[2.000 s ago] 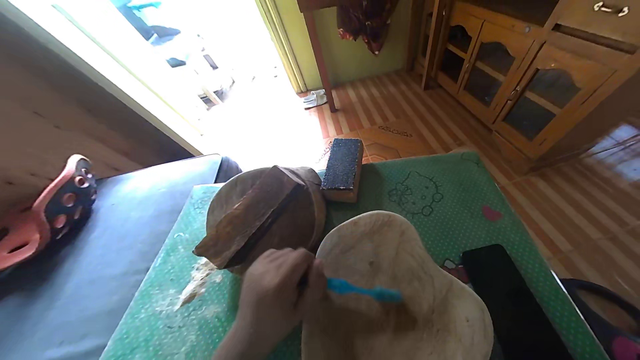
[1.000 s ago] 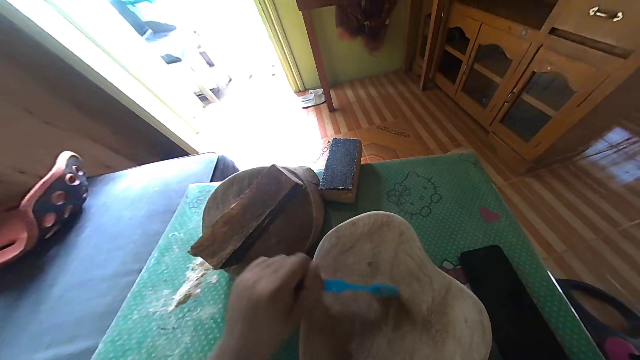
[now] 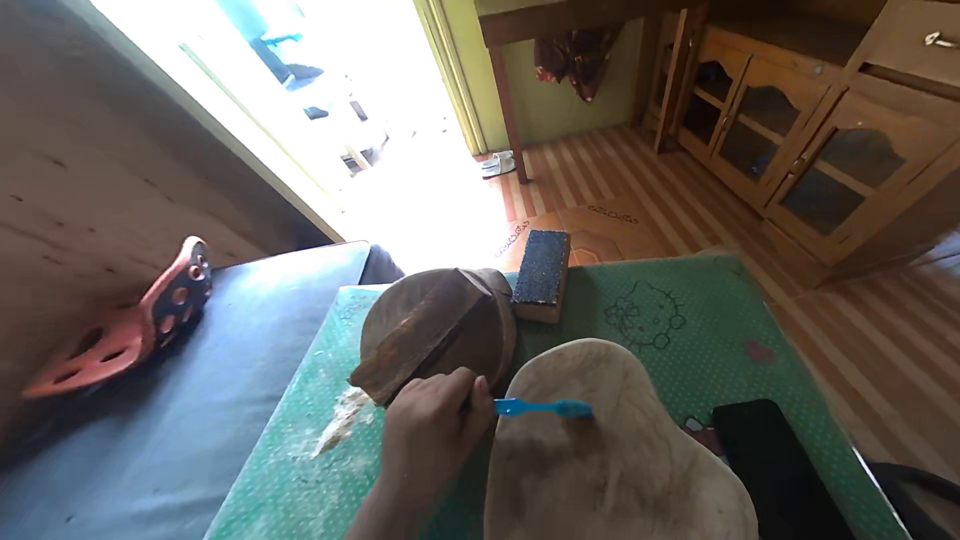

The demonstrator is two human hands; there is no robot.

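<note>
My left hand [image 3: 442, 412], closed in a fist, holds a blue toothbrush [image 3: 536, 407] whose handle is mostly hidden in the fingers. The brush head points right, bristles down, over the upper middle of a pale, curved-edged wooden piece [image 3: 622, 472]. Darker patches show on the wood around the brush head. Just beyond the hand lies a round brown wooden piece [image 3: 487, 337], with a rough dark brown strip [image 3: 420, 330], perhaps bark or wood, across it. Against its far right side is a block with a dark gritty top [image 3: 541, 266]. My right hand is out of view.
A green patterned cover [image 3: 720, 322] lies on the table, with pale dust [image 3: 345, 424] at left. A black phone [image 3: 780, 465] lies at right. A dark padded bench [image 3: 247, 330] adjoins on the left, bearing an orange perforated object [image 3: 142, 330]. Wooden cabinets [image 3: 810, 135] stand beyond.
My left hand and the toothbrush have moved over the pale wooden piece, toward its far end. The block and the round piece stay in place.
</note>
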